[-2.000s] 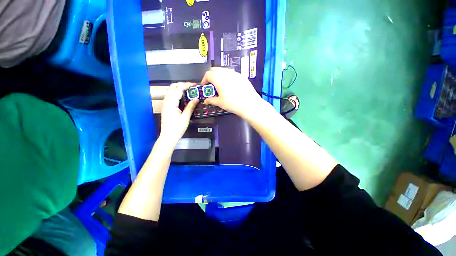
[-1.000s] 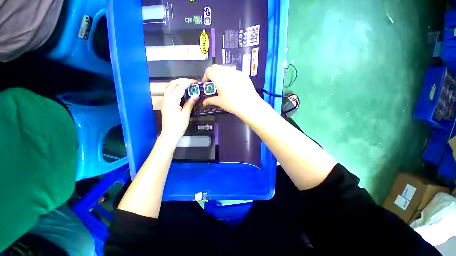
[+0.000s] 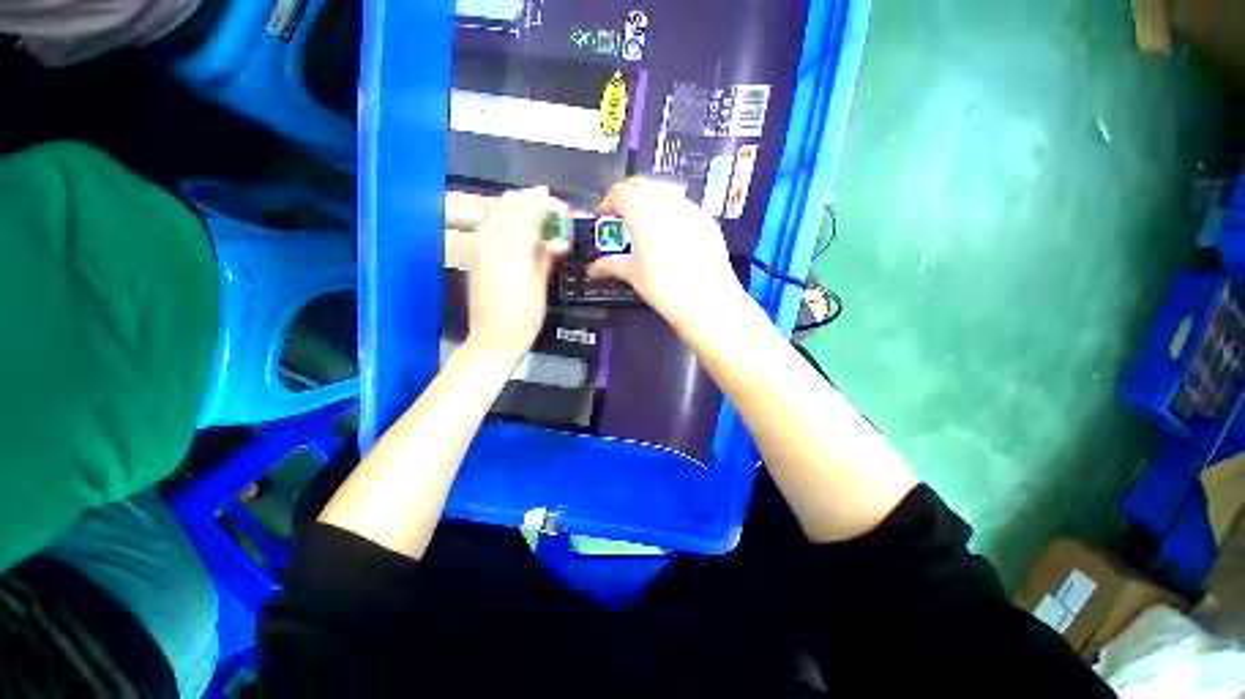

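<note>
My left hand (image 3: 512, 266) holds a small square electronic unit (image 3: 557, 230) in its fingertips; the unit is blurred and its greenish face is seen at a slant. My right hand (image 3: 666, 246) grips a second square unit (image 3: 612, 235) between thumb and fingers, green face with a pale rim turned up. A small gap lies between the two units. Under the hands is a black box with red marks (image 3: 598, 284), partly hidden by them. It rests on a dark purple printed sheet (image 3: 662, 369).
The blue crate (image 3: 601, 494) holds the sheet. Tan cardboard (image 3: 460, 225) lies left of the box. A black cable (image 3: 781, 277) runs over the crate's right edge. A person in green (image 3: 96, 341) and blue stools (image 3: 266, 273) are at left. Cartons (image 3: 1092, 594) and blue bins (image 3: 1181, 355) stand at right.
The view has shifted, so the crate appears further right and tilted. The two units, side by side before, are now further apart, and the left one has turned away.
</note>
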